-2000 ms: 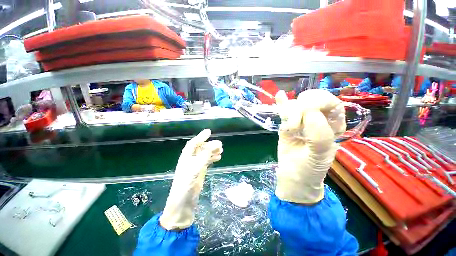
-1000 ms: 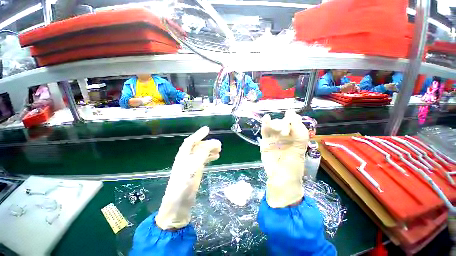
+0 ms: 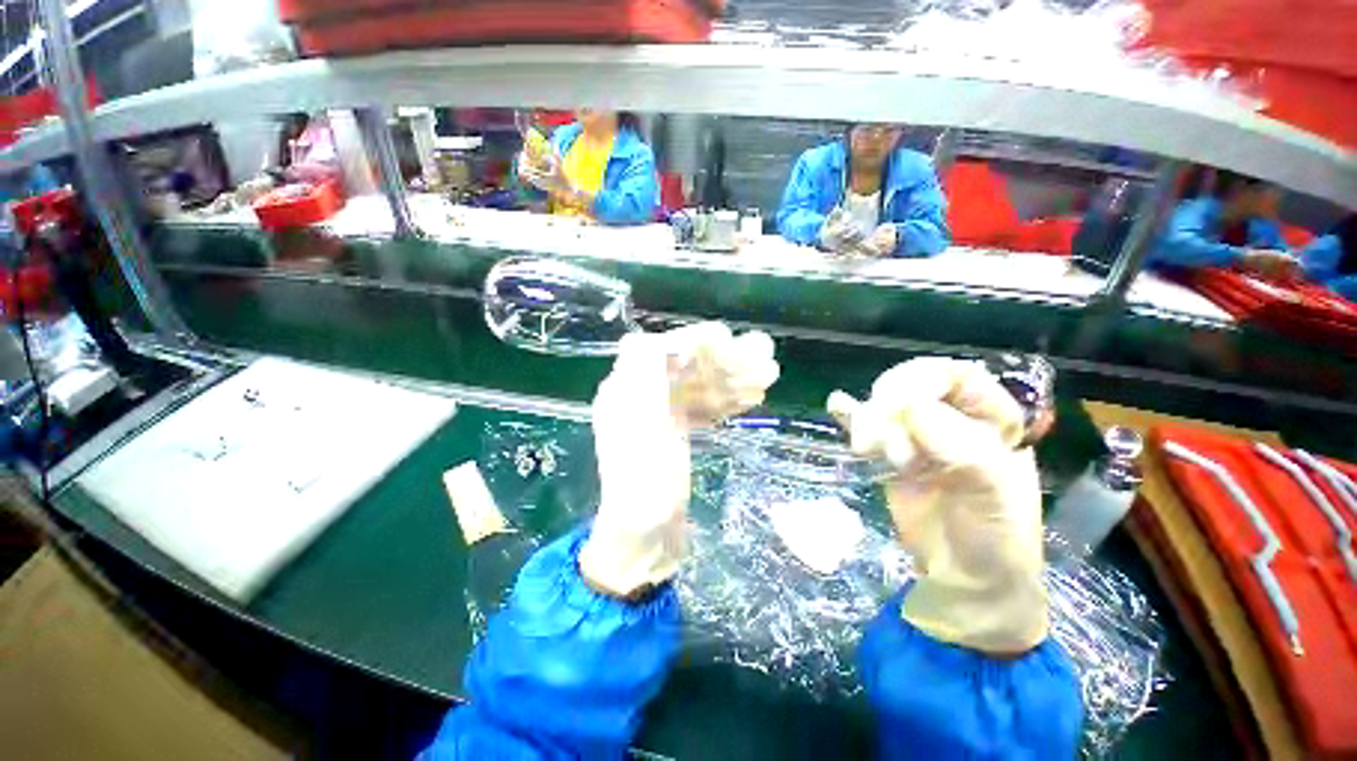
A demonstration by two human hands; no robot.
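Observation:
My left hand (image 3: 655, 446), in a cream glove, is closed on one part of a clear cable or tubing (image 3: 558, 308); a transparent loop of it stands out at the left of the hand. My right hand (image 3: 960, 483), also gloved, is closed on the same clear cable, which runs between the hands above the bench. A small shiny piece shows behind the right hand; what it is I cannot tell. Crinkled clear plastic film (image 3: 744, 595) with a white piece (image 3: 817, 532) lies on the green bench below the hands.
White foam pad (image 3: 268, 468) with small wire-like parts at left, carton (image 3: 104, 669) at lower left. Small dark parts (image 3: 536, 460) and a pale label card (image 3: 475, 503) lie left of the film. Bottle (image 3: 1094, 506) and red trays with white bent arms (image 3: 1250, 520) at right. Metal shelf overhead; workers across the belt.
The view has turned left and down. My left hand, fingers apart and empty before, now grips the clear cable. The loops that hung above now lie lower, beside and between the hands.

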